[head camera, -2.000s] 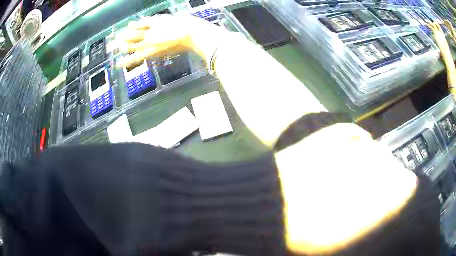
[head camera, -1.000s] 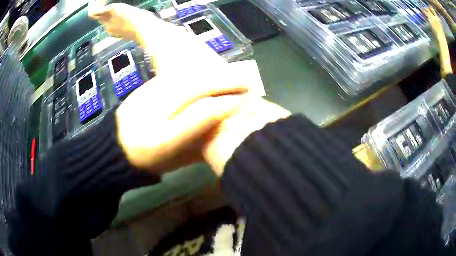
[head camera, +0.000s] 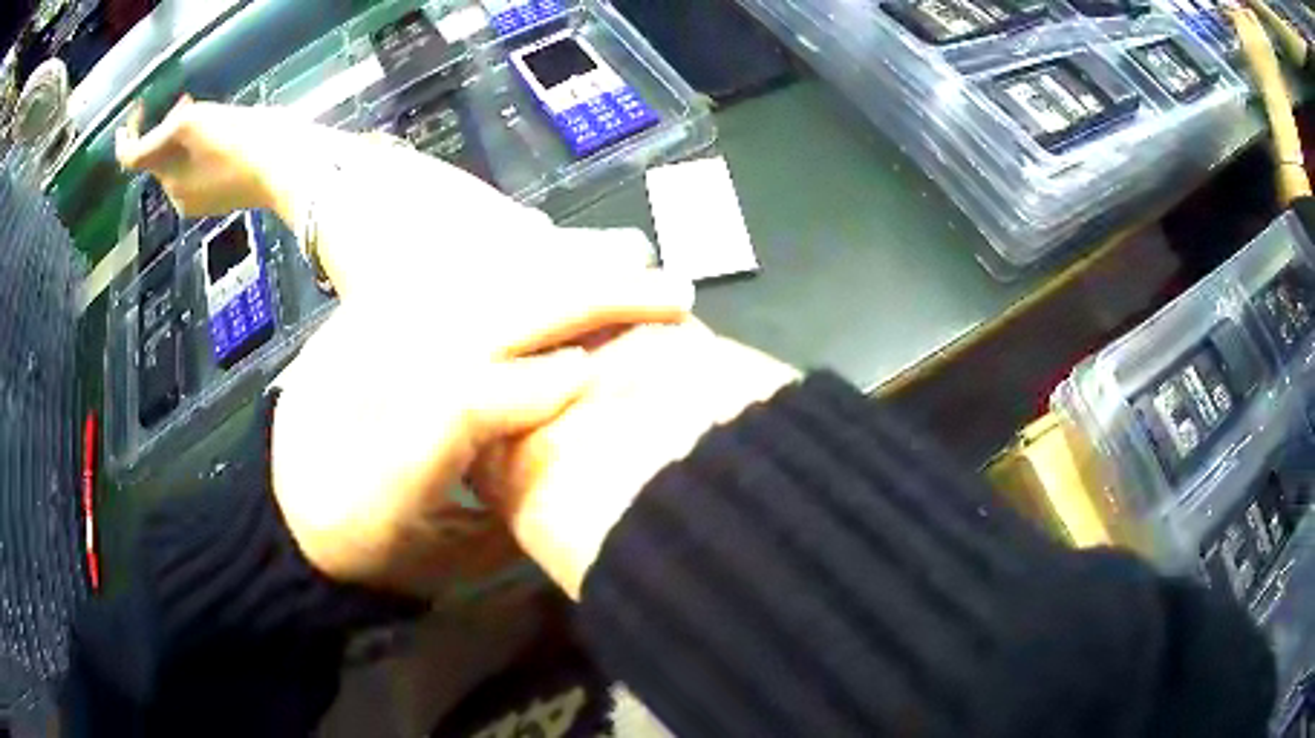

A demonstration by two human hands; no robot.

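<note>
Clear trays (head camera: 652, 153) lie on the green bench at left. A blue-key phone (head camera: 584, 94) is face up in one. Another blue-key phone (head camera: 240, 289) shows in the tray at left, beside dark, blurred phone shapes (head camera: 159, 353). My right hand (head camera: 202, 162), washed out by glare, is over the tray's far left, fingers apart, no object visible in it. My left hand (head camera: 397, 454), also washed out, appears wrapped over my right forearm near the cuff. A white rectangle (head camera: 701, 216), likely a battery, lies just right of my arms. A red pen (head camera: 91, 498) is at far left.
Stacked clear trays (head camera: 952, 170) with dark phones stand at right. More filled trays (head camera: 1074, 404) sit lower right by brown carton (head camera: 1064, 487). A pile of ridged trays (head camera: 36, 418) stands at left. Another person's arm (head camera: 1272, 123) reaches in upper right. Below the bench edge is dark.
My right hand has moved left over the trays. My left hand has moved left along with it. The view has shifted, and only one of the white rectangles now shows.
</note>
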